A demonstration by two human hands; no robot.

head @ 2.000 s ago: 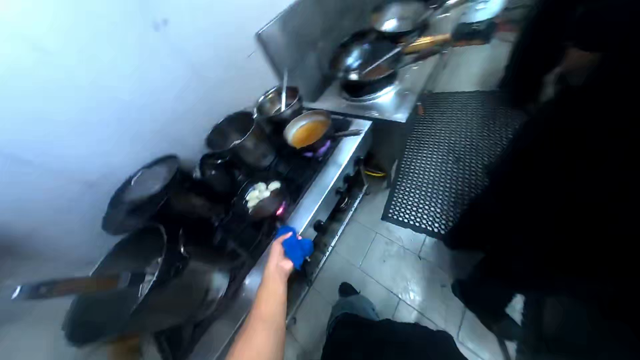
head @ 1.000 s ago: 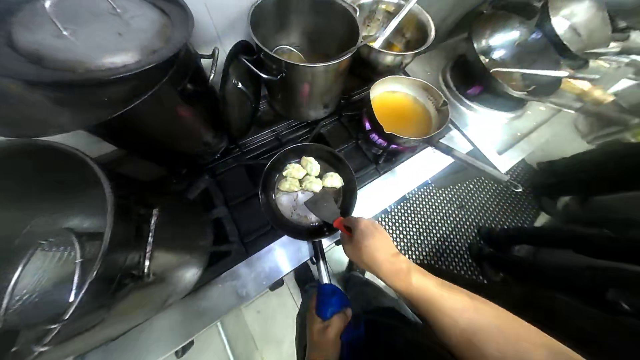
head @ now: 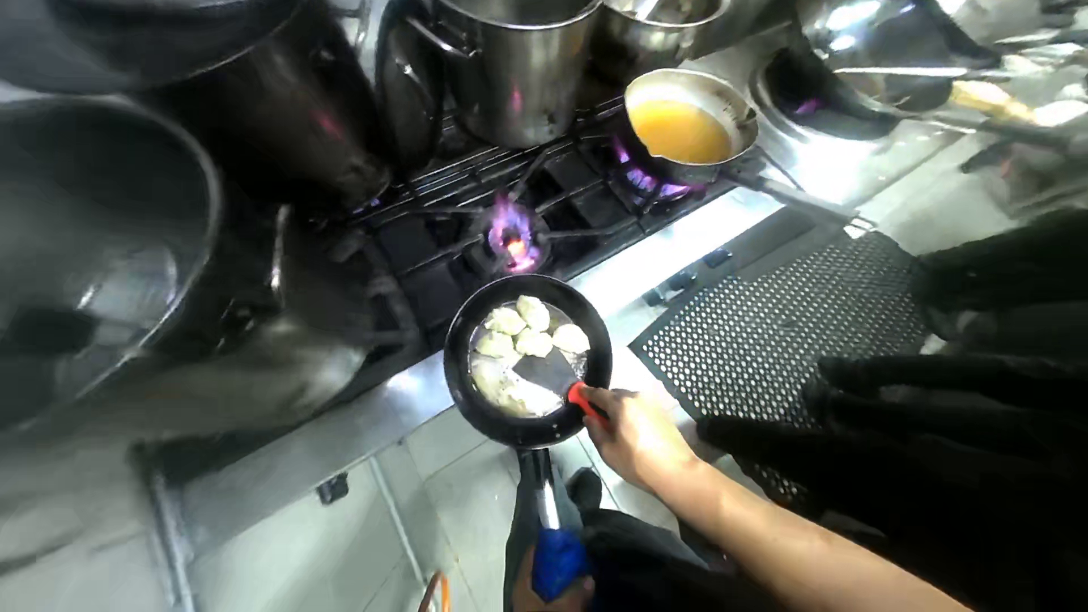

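Observation:
My left hand [head: 551, 586], at the bottom, is closed around the handle of a black frying pan [head: 456, 374], with a blue cloth [head: 558, 563] between hand and handle. The pan is off the burner, over the stove's front edge. Several pale, lumpy food pieces [head: 534, 342] lie in its far half, in shiny liquid. My right hand [head: 633, 429] grips the red handle of a spatula, whose dark blade [head: 548, 371] rests in the pan beside the pieces. Beyond the pan, a burner [head: 512, 240] burns with a bare purple-orange flame.
A saucepan of orange liquid [head: 680, 129] sits over a lit burner, its handle jutting past the stove edge. Large pots [head: 518, 76] stand behind and at left. A wok [head: 858, 51] is at upper right. A perforated black mat [head: 765, 331] covers floor at right, beside dark-clothed legs.
The frying pan has come off the burner toward me, uncovering the flame. My left hand moved back with its handle. The spatula, in my right hand, stays in the pan.

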